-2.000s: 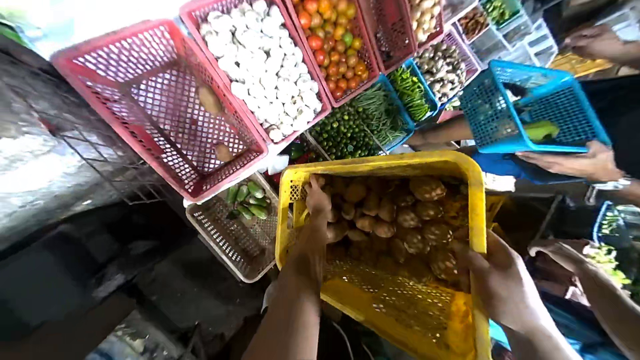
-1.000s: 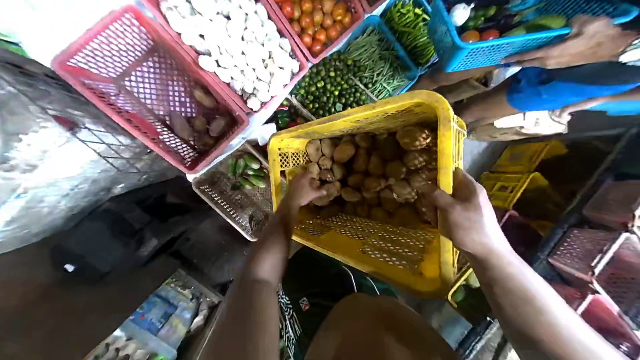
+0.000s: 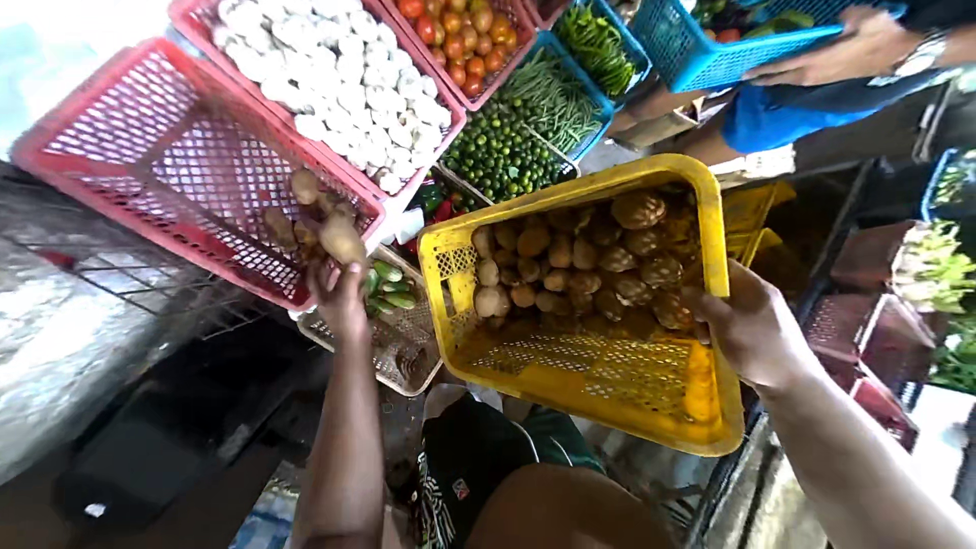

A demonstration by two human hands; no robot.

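Note:
My right hand point(image 3: 743, 320) grips the right rim of a yellow plastic crate point(image 3: 709, 290), which is tilted in front of me. Brown potatoes point(image 3: 560, 252) lie in it, with knobbly brown vegetables point(image 3: 640, 244) towards its right end. My left hand point(image 3: 337, 286) is at the near end of a pink plastic crate point(image 3: 137, 183), its fingers around a pale potato point(image 3: 341, 238). Beside that one, several more potatoes point(image 3: 282, 227) rest in the corner of the pink crate.
Beyond stand crates of garlic point(image 3: 343, 76), tomatoes point(image 3: 461, 38), small green citrus fruits point(image 3: 499, 152), green beans point(image 3: 557, 99) and green chillies point(image 3: 598, 46). Below the pink crate is a basket with cucumbers point(image 3: 393, 286). At upper right another person's hand point(image 3: 846, 49) holds a blue basket point(image 3: 709, 49).
My left hand has moved left from the yellow crate to the pink crate, with a potato in it. Since the earliest frame, more potatoes lie in the pink crate. My right hand stays on the yellow rim.

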